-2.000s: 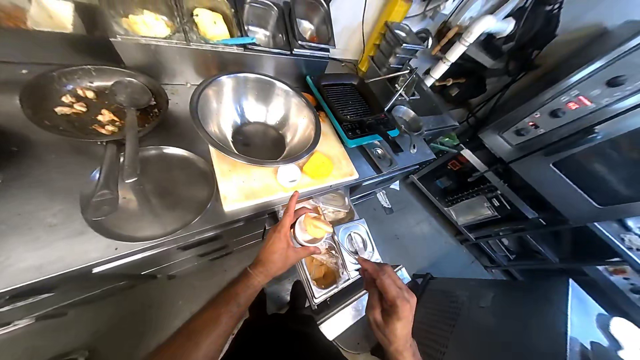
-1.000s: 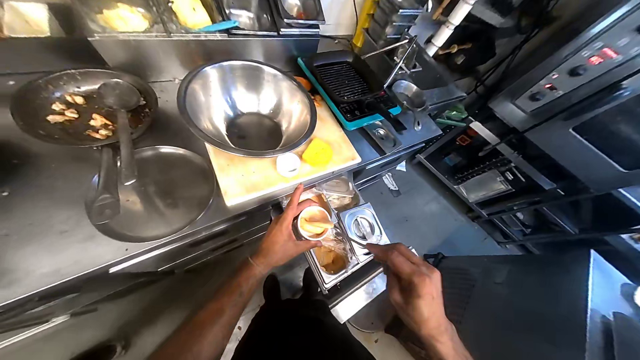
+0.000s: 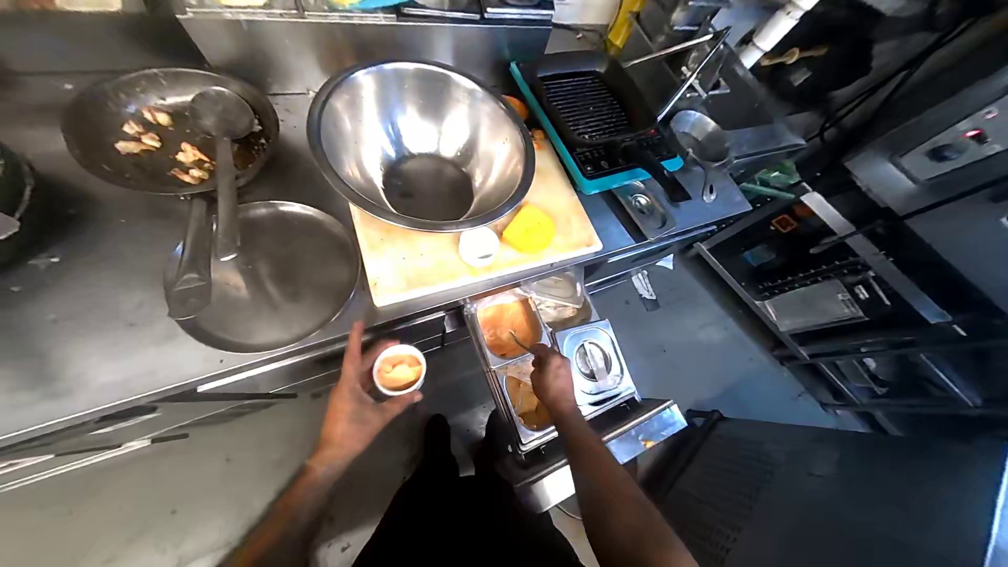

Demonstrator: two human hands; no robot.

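My left hand (image 3: 358, 409) holds a small white cup (image 3: 399, 370) with orange sauce in it, in front of the counter edge. My right hand (image 3: 554, 378) grips the handle of a spoon (image 3: 520, 342), whose end dips into orange sauce in a steel pan (image 3: 508, 321) in the open drawer. Beside that hand sits a steel lid (image 3: 596, 361) on another pan. Nearer me in the drawer, a pan (image 3: 529, 403) holds orange-brown food. Behind, a steel mixing bowl (image 3: 421, 146), a white round item (image 3: 479, 246) and a yellow item (image 3: 529, 228) rest on a cutting board (image 3: 409, 276).
On the left stand a frying pan (image 3: 94, 150) with cooked pieces and a ladle (image 3: 224, 114), and a flat pan (image 3: 276, 276). A black grill pan (image 3: 587, 102) sits on a teal-edged cooker (image 3: 602, 185). The drawer front (image 3: 647, 435) juts out beside my legs.
My right hand has moved left with the spoon, from beside the cup into the pan of sauce. The cup in my left hand has shifted left, away from the drawer.
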